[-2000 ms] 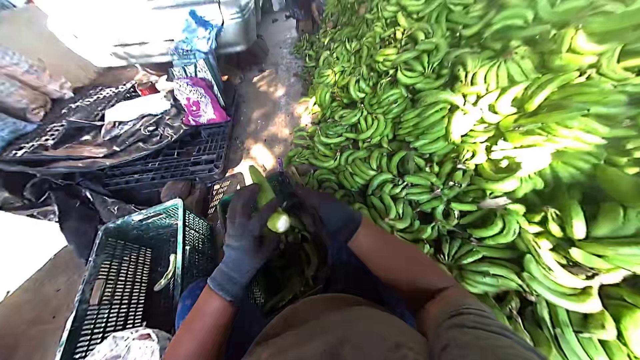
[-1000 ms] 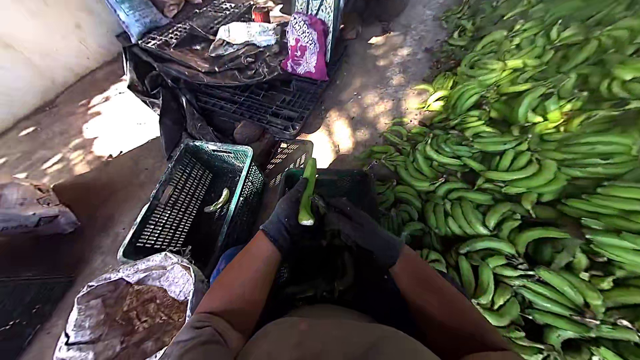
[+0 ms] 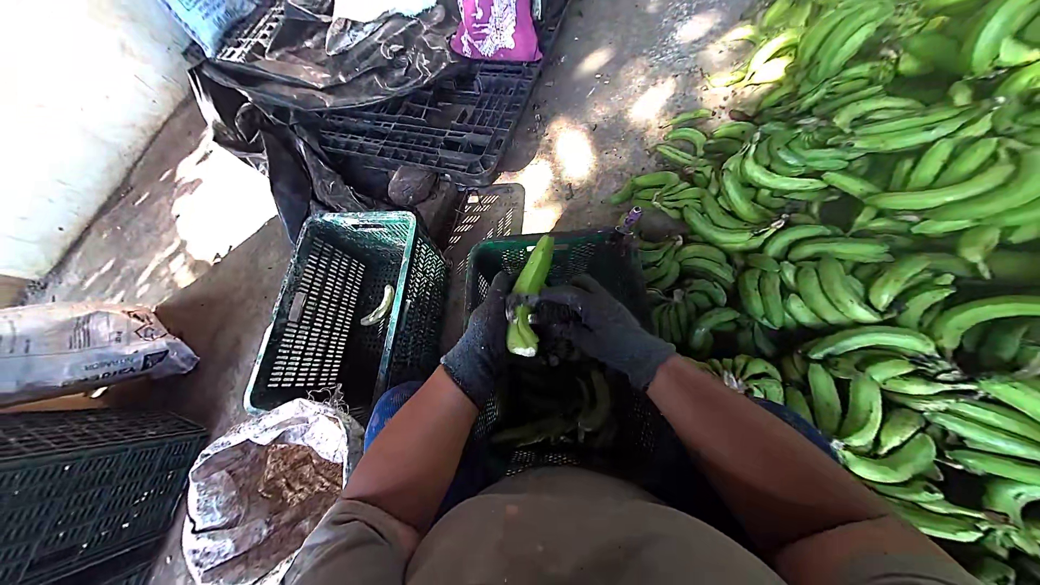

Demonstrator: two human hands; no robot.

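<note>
A green plantain or banana (image 3: 534, 272) with a pale lower end is gripped by my left hand (image 3: 485, 345), in a dark grey glove. My right hand (image 3: 601, 329), gloved the same way, has its fingers at the fruit's right side; whether they hold a small tool is too dark to tell. Both hands are over a dark green plastic crate (image 3: 561, 240) between my legs, with a few fruits in its shadowed bottom. Left of it stands a second green crate (image 3: 406, 244) with one small pale-green fruit (image 3: 378, 305) inside.
A large heap of green bananas or plantains (image 3: 853, 195) covers the floor at right. An open woven sack (image 3: 219, 504) with brown contents stands lower left, near a dark crate (image 3: 89, 487) and a printed bag (image 3: 81, 349). Black pallets (image 3: 439, 122) with plastic sheeting lie ahead.
My right hand has come in from beside the fruit to touch its side. My left hand keeps its hold. The view has swung left since two seconds ago.
</note>
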